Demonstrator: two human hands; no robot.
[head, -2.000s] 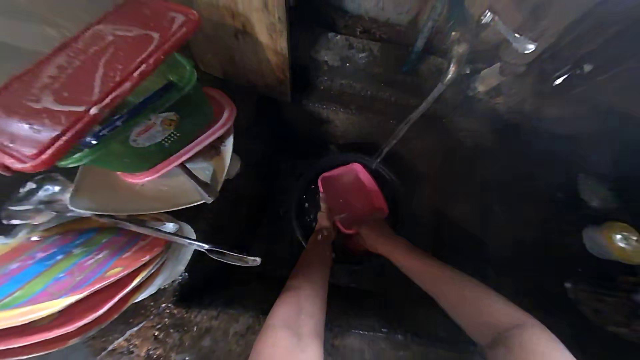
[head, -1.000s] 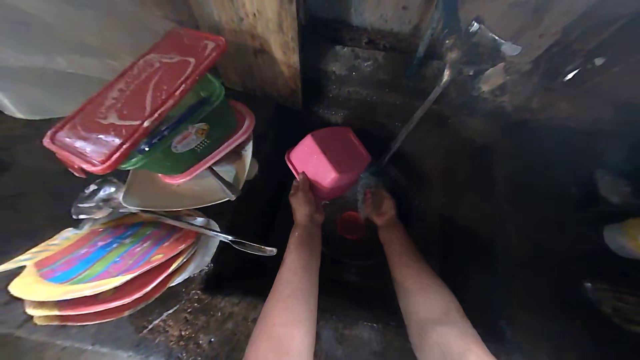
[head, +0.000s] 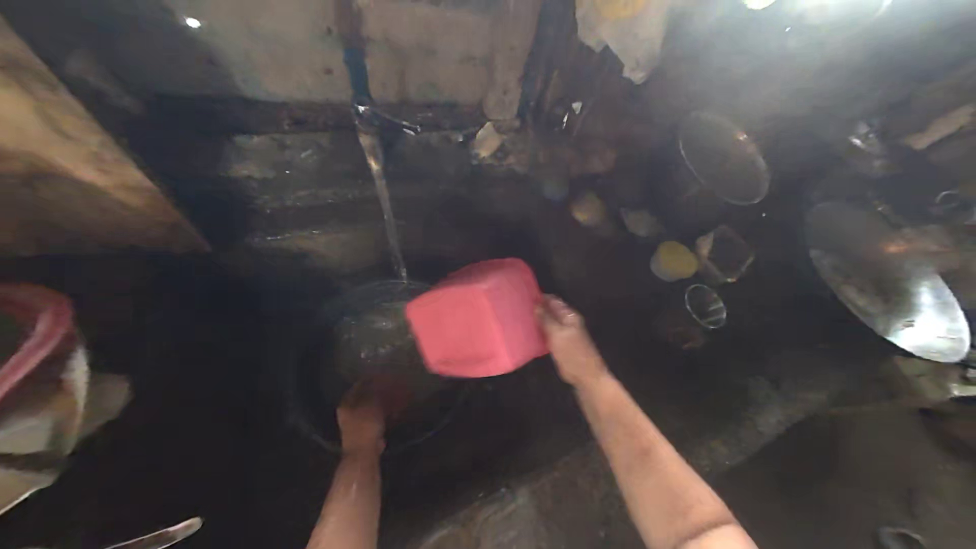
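In the head view a pink plastic container [head: 473, 320] is tilted with its underside toward me, and my right hand [head: 563, 332] grips its right edge. My left hand [head: 362, 415] reaches down into a dark round basin [head: 305, 412] of water; its fingers are hidden, with something dim reddish beside them, so I cannot tell whether it holds anything. From a tap [head: 362, 114] a stream of water [head: 387, 206] falls into the basin, left of the pink container.
At the left edge stands a stack with a pink-rimmed container [head: 46, 328], with a utensil handle [head: 164, 534] below. On the right lie a round metal lid or pan [head: 884, 282], a clear round dish [head: 724, 158], a glass [head: 705, 306] and a yellow round item [head: 674, 261]. A wooden board [head: 84, 152] leans at the upper left.
The pink container has passed from my left hand to my right, and is now right of the water stream. My left hand has gone down into the basin. The view has swung right.
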